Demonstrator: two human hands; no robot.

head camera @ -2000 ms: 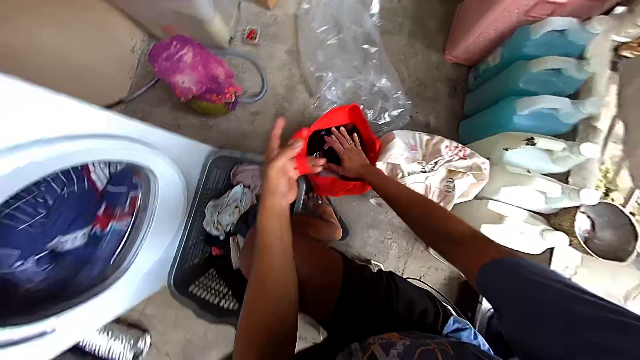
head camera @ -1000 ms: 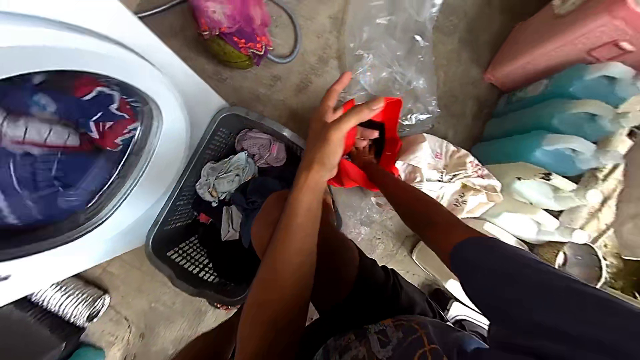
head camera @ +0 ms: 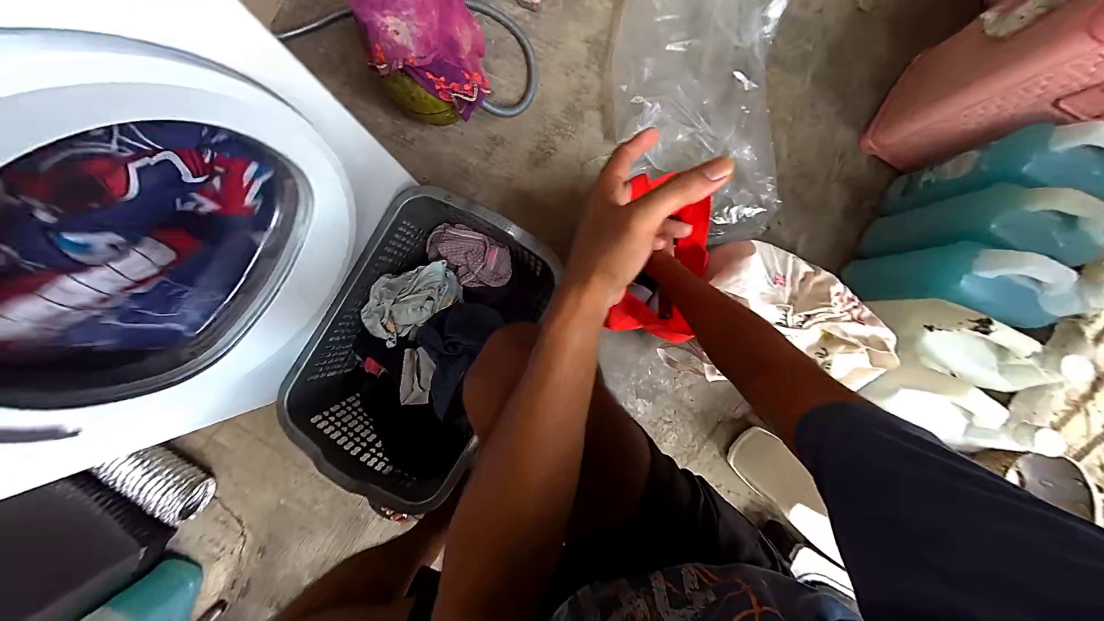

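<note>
In the head view my left hand (head camera: 634,216) is raised beside and above a red bag (head camera: 697,226), its fingers apart and nothing between them. My right forearm reaches across to the bag, and my right hand (head camera: 668,246) is mostly hidden behind the left one, at or inside the bag's mouth. What it holds cannot be seen. Left of my knee stands a dark grey plastic laundry basket (head camera: 323,371) with a pale cloth (head camera: 410,300), a pinkish checked cloth (head camera: 470,254) and dark clothes (head camera: 457,341) in it. Clothes show behind the round door (head camera: 147,250) of a white front-loading washing machine (head camera: 345,147).
A clear plastic sheet or bag (head camera: 703,95) lies beyond the red bag. To its right are a whitish printed bag (head camera: 802,302), teal jugs (head camera: 957,228), white jugs (head camera: 949,345) and a pink container (head camera: 975,86). A grey hose (head camera: 528,60) curves past a purple cloth (head camera: 423,39).
My left hand has lifted away from the red bag, where it was two seconds ago. My right hand, seen spread at the bag's opening then, is now mostly hidden. The clothes in the machine have shifted.
</note>
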